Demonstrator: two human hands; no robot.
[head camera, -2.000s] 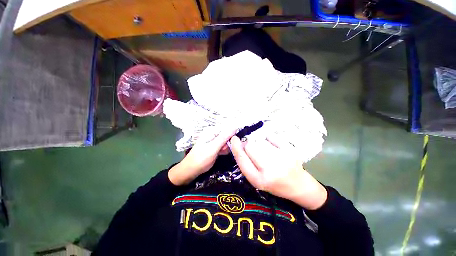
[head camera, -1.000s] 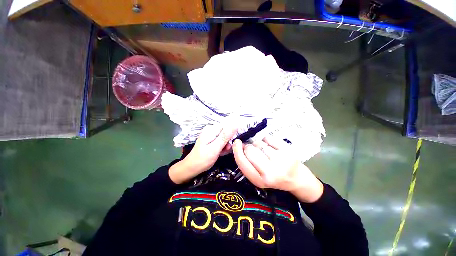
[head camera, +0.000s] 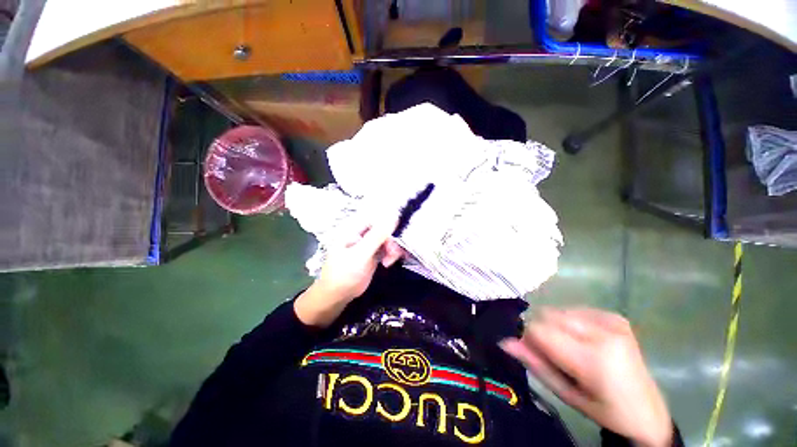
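The white garment with thin dark stripes (head camera: 494, 236) lies bunched on the wearer's lap, overexposed in its upper part. A narrow dark trim strip (head camera: 413, 209) lies against it, its near end at the fingertips of my left hand. My left hand (head camera: 349, 266) pinches the garment's near edge beside the strip. My right hand (head camera: 590, 362) is off the cloth at the lower right, blurred, with thumb and fingers close together. Whether it holds a needle or thread cannot be seen.
A red lined waste bin (head camera: 248, 169) stands at left beside a grey, blue-edged stand (head camera: 83, 166). An orange drawer (head camera: 253, 39) is ahead. Wire hangers (head camera: 631, 65) hang below a blue tray (head camera: 546, 35). Striped cloth (head camera: 776, 160) lies on the right stand.
My right hand has left the garment and moved down to the right. The dark strip now stands more upright beside my left fingers, and more of the striped cloth shows.
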